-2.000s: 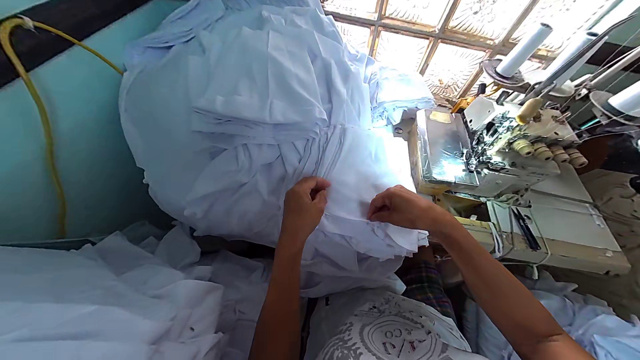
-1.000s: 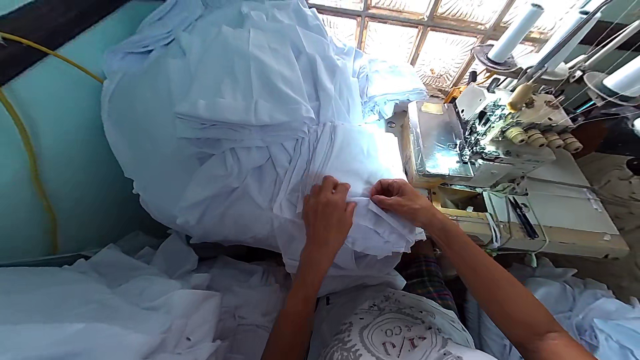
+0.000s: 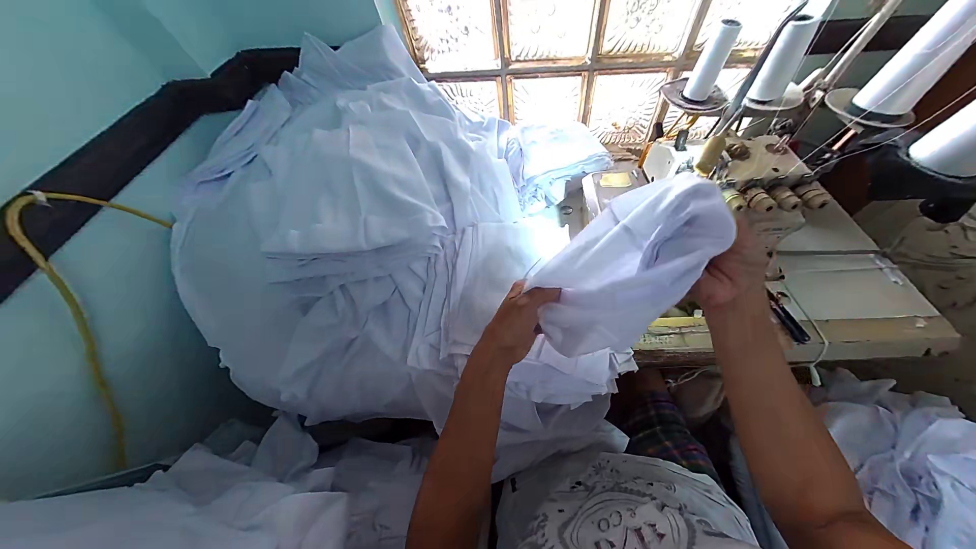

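A piece of white fabric (image 3: pixel 625 267) is stretched in the air between my two hands, in front of the overlock sewing machine (image 3: pixel 755 164). My left hand (image 3: pixel 518 316) pinches its lower left edge. At its right end, my right hand (image 3: pixel 728 271) grips it, the fingers partly hidden behind the folds. Just below and left of the held piece, a stack of white fabric pieces (image 3: pixel 492 282) rests on a large heap of white fabric (image 3: pixel 343 183).
More white cloth (image 3: pixel 191 503) is piled at lower left and at lower right (image 3: pixel 907 442). Several white thread cones (image 3: pixel 713 61) stand above the machine. Thread snips (image 3: pixel 789 316) lie on the machine table (image 3: pixel 862 332). A yellow cable (image 3: pixel 76 313) hangs on the left wall.
My hands have lifted a piece of white fabric off the stack. My right hand has moved up and right, towards the machine. Both hands were down at the stack before.
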